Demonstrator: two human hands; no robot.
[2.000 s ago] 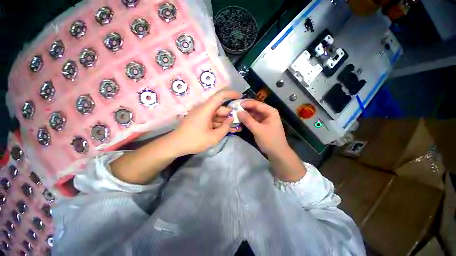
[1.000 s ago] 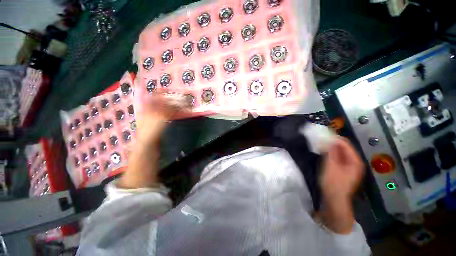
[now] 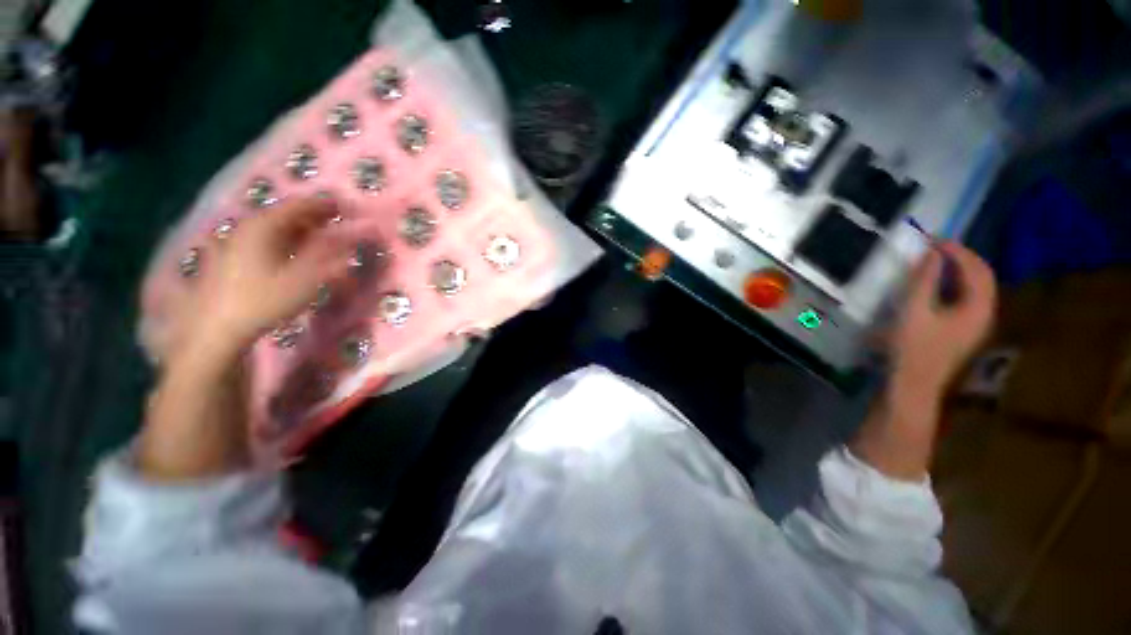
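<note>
The pink foam tray (image 3: 478,230) lies at the left on a translucent white liner (image 3: 478,93). Shiny round metal housings (image 3: 450,189) sit in its pockets. My left hand (image 3: 267,273) is over the tray's left part, blurred and fingers down; whether it holds a housing cannot be told. My right hand (image 3: 945,310) is at the right edge of the white bench press (image 3: 695,149), near a thin blue stick (image 3: 918,227). It is blurred, and its grip cannot be told. A black fixture with white pads (image 3: 788,133) stands on the press plate.
Two black pads (image 3: 837,242) lie beside the fixture. The front panel has a red-orange knob (image 3: 767,289) and green button (image 3: 809,319). A dark round parts tub (image 3: 554,134) stands between tray and press. Brown cartons (image 3: 1042,496) are at the lower right.
My hands have parted from in front of my body. My left hand is over the tray; my right has moved to the press's right edge. The white piece no longer shows at it. The view has shifted.
</note>
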